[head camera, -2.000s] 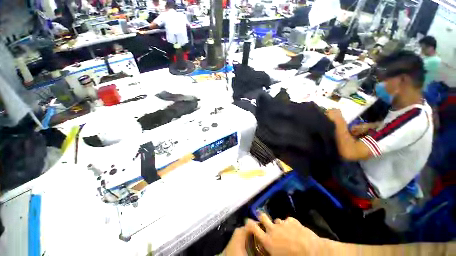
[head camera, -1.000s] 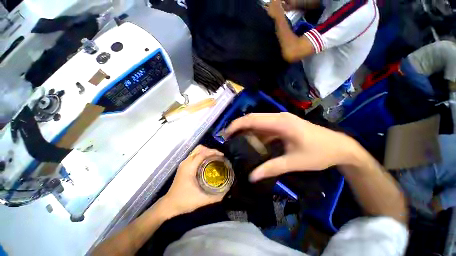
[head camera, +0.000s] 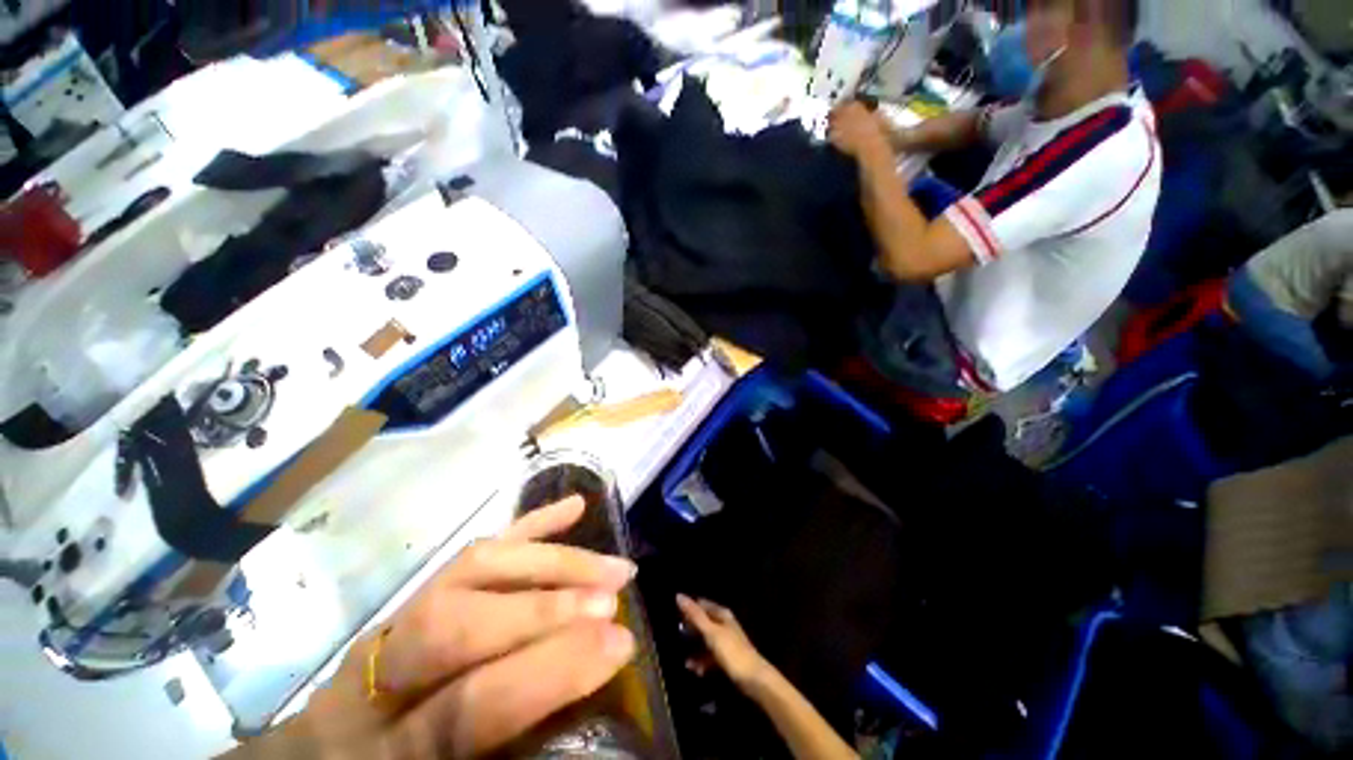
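Observation:
My left hand (head camera: 512, 631) is wrapped around a clear bottle with dark contents (head camera: 564, 483) and holds it up close to the camera, in front of the table edge. The bottle's rim faces up, and yellow-brown shows along its lower right side. A ring is on one finger. My right hand (head camera: 720, 641) is lower and further right, apart from the bottle, over dark cloth. It is small and partly lost against the dark, so whether it holds anything cannot be seen.
The white sewing machine head (head camera: 490, 253) with a lit panel (head camera: 482, 349) stands at left, a black strip (head camera: 175, 483) draped over it. A blue crate (head camera: 846, 404) with dark cloth is beside the table. A seated person (head camera: 1068, 238) handles black cloth (head camera: 742, 193) at upper right.
The bottle has risen closer to the camera in my left hand and is seen more from its side. My right hand has moved down, away from the bottle's mouth. The view has tilted up.

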